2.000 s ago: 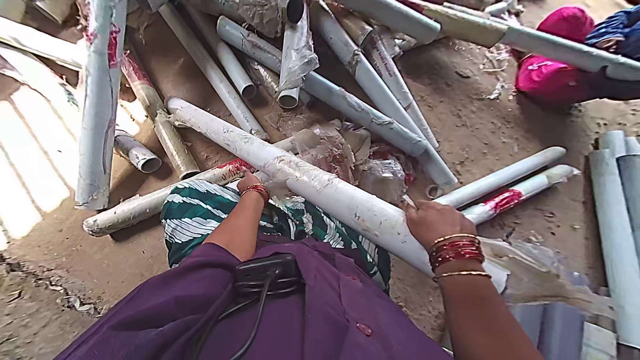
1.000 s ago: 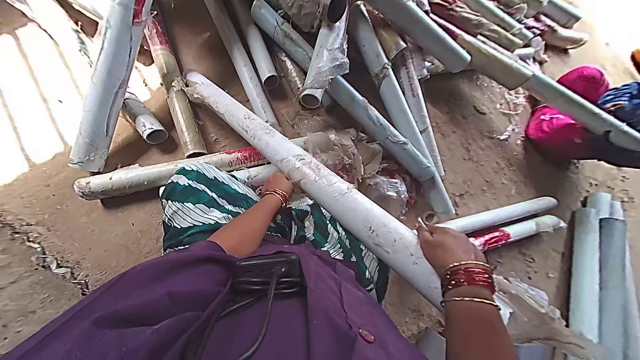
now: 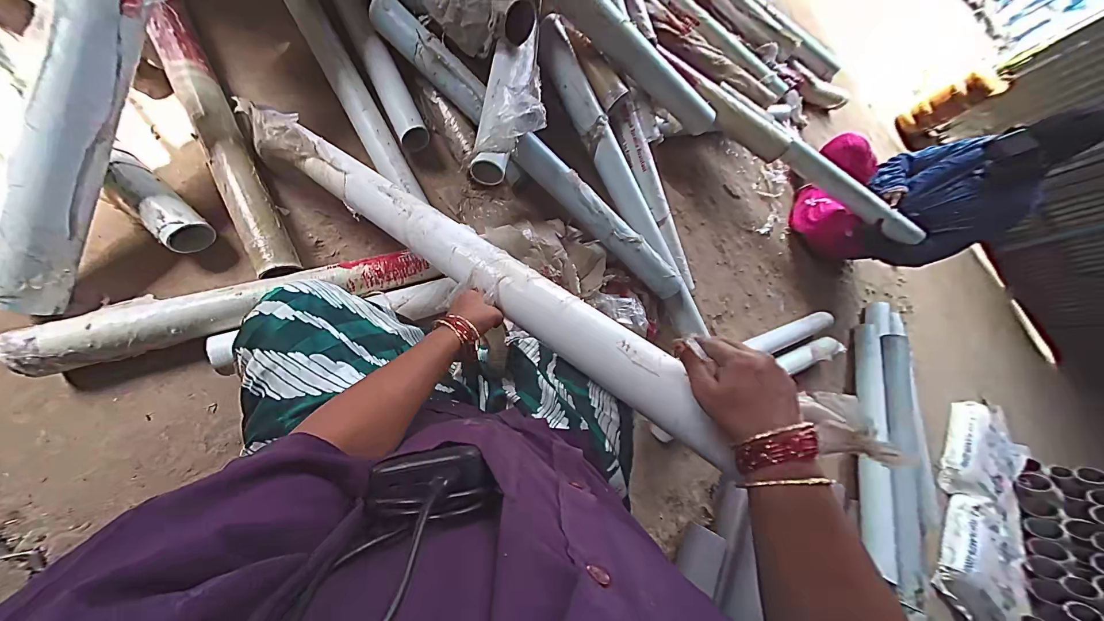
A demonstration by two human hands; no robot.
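A long pale grey plastic pipe (image 3: 552, 319) lies slantwise across my lap, from the upper left to the lower right, with torn plastic film on its far end. My left hand (image 3: 473, 317) is closed at the pipe's near side, by the middle, and seems to pinch a piece of the film wrap; its fingertips are partly hidden. My right hand (image 3: 742, 388) rests over the pipe near its lower right end, fingers bent, with something small and pale between thumb and fingers that I cannot make out. Crumpled clear film (image 3: 561, 259) lies just beyond the pipe.
Many loose pipes (image 3: 604, 216) lie across the dirt floor ahead. A red-marked pipe (image 3: 172, 323) lies at my left knee. Upright-lying grey pipes (image 3: 901, 431), white wrapped bundles (image 3: 979, 517) and stacked pipe ends (image 3: 1061, 535) are at right. Another person (image 3: 949, 190) sits at the upper right.
The view has shifted toward the right, showing more of the other person and the bundles. Both hands stay at the same pipe.
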